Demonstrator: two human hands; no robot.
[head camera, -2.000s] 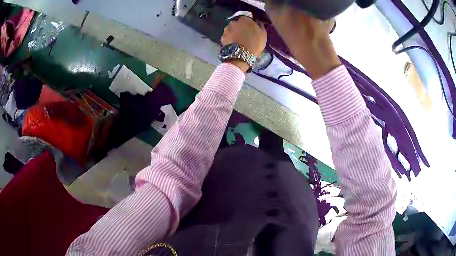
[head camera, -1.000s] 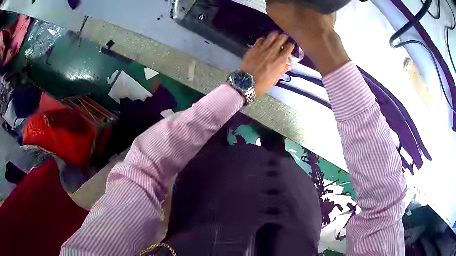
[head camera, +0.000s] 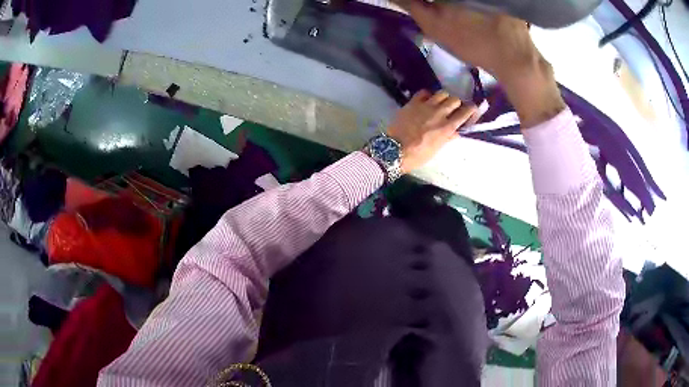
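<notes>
The grey motor body of the cutting machine (head camera: 555, 10) is at the top edge, partly cut off. Its base plate (head camera: 325, 41) lies on the table at upper centre, with dark purple fabric strips across it. My right hand (head camera: 483, 45) is against the motor body. Its fingertips are cut off or hidden, so its grip cannot be told. My left hand (head camera: 434, 125), below the wrist watch's far side, has its fingers closed on dark purple fabric offcuts (head camera: 414, 64) beside the base plate's right end.
More curved purple offcuts (head camera: 604, 136) lie right of my right wrist. Dark purple pieces (head camera: 75, 15) lie at the table's upper left. A black cable (head camera: 631, 24) runs at upper right. The worn beige table edge (head camera: 227, 94) crosses below, above a green surface (head camera: 113, 121) with scraps and red cloth.
My left hand has moved right and down, away from the base plate. The purple strips near it have shifted. The view has moved, and purple pieces now show at upper left.
</notes>
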